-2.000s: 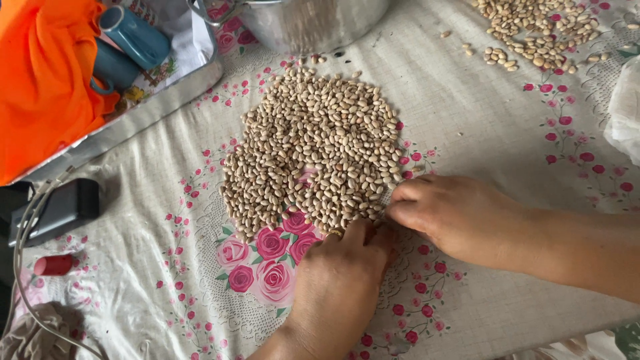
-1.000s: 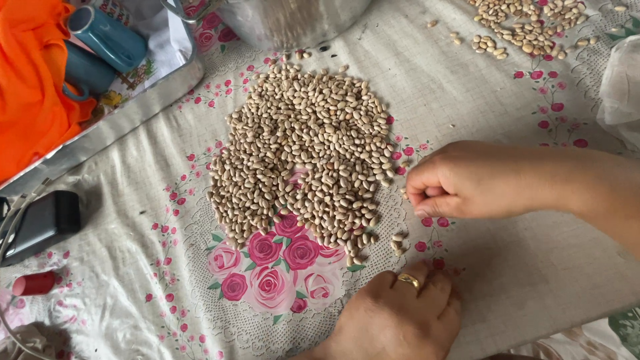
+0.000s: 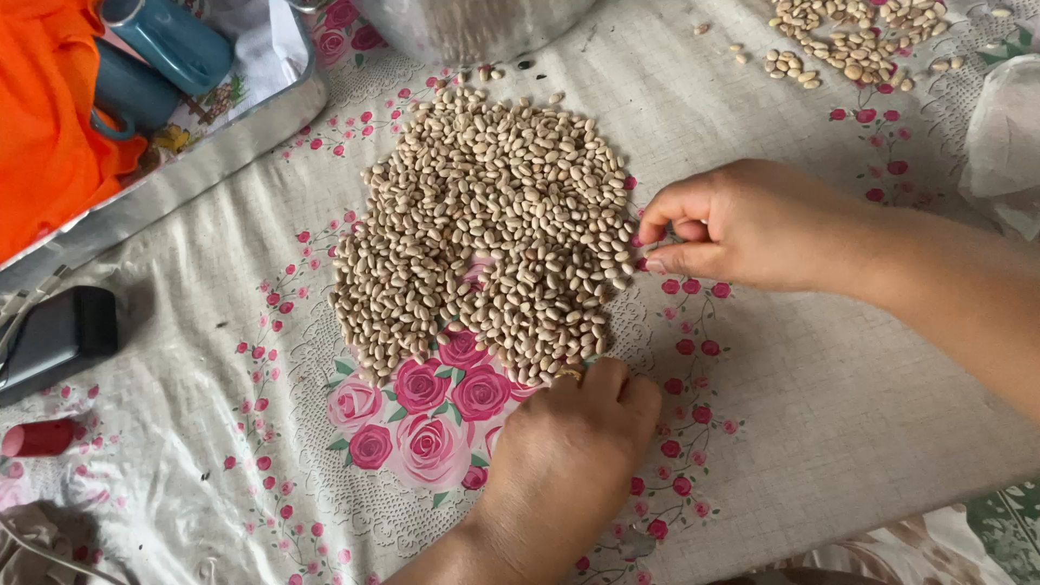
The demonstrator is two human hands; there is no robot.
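Observation:
A broad heap of pale beans (image 3: 504, 211) lies on a rose-printed tablecloth (image 3: 812, 374) in the middle of the view. My left hand (image 3: 581, 431), with a gold-coloured ring, is at the heap's lower right edge, its fingers curled down; the fingertips are hidden, so what they hold cannot be seen. My right hand (image 3: 731, 223) is at the right edge of the heap, thumb and forefinger apart, with no bean visible between them. A smaller spread of beans (image 3: 861, 49) lies at the top right.
A metal pot (image 3: 479, 24) stands behind the heap. At the upper left, a metal tray (image 3: 301, 106) holds blue mugs (image 3: 175, 45) and orange cloth (image 3: 49, 122). A black device (image 3: 61, 337), a cable and a red cap-like object (image 3: 38, 437) are at the left; whitish plastic (image 3: 1007, 130) lies at the right.
Between one second ago and now, my left hand has moved up to the heap's lower edge, where a few stray beans lay. My right hand has opened its thumb and forefinger beside the heap.

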